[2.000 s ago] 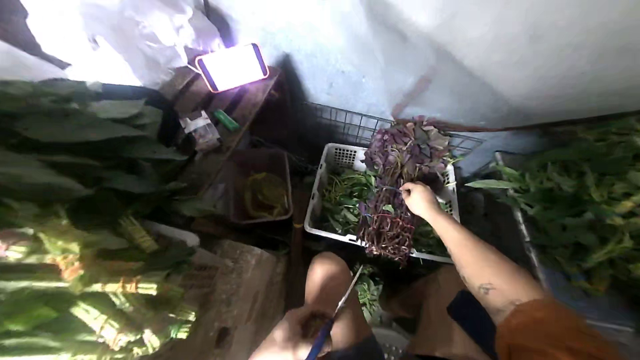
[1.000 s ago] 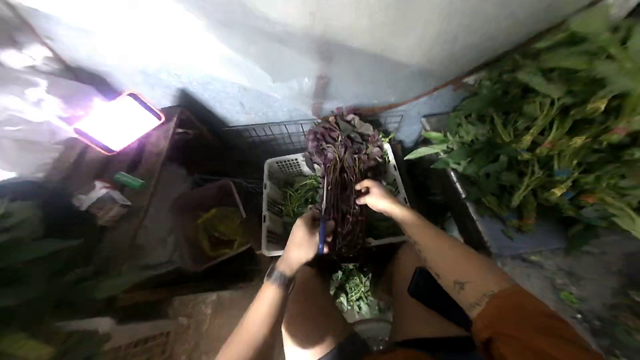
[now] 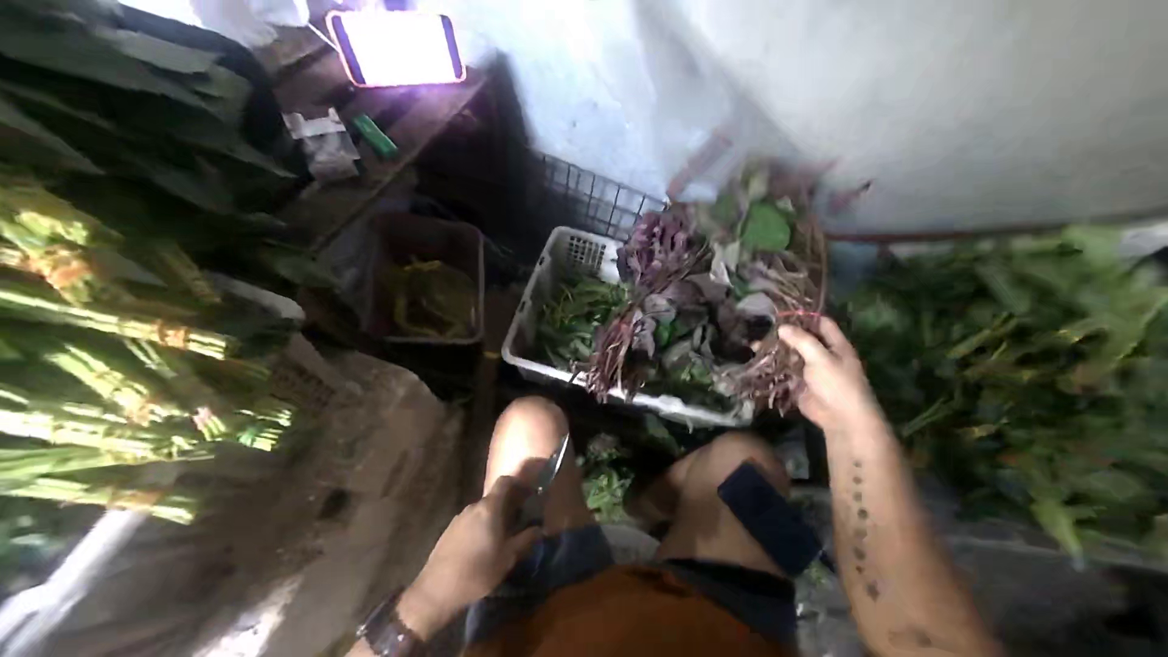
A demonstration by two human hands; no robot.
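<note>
My right hand (image 3: 829,370) grips the stem end of a bundle of purple leafy greens (image 3: 792,283), tied with a pinkish band, at the right side of a white plastic basket (image 3: 534,315). Another purple bundle (image 3: 662,251) lies across the basket with its stems toward me, over loose green leaves (image 3: 584,315). My left hand (image 3: 479,547) holds a knife (image 3: 552,465) over my left thigh, its blade pointing up and away from me.
Tied green bundles (image 3: 119,338) are heaped at the left, leafy greens (image 3: 1031,374) at the right. A lit phone (image 3: 399,50) stands on a wooden surface above a bin (image 3: 427,333) with yellow contents. A dark phone-like object (image 3: 771,518) rests on my right thigh. A wall stands behind.
My left hand with the knife has drawn back from the purple stems to my lap. My right hand has moved to the right with a bundle, apart from the other purple bundle.
</note>
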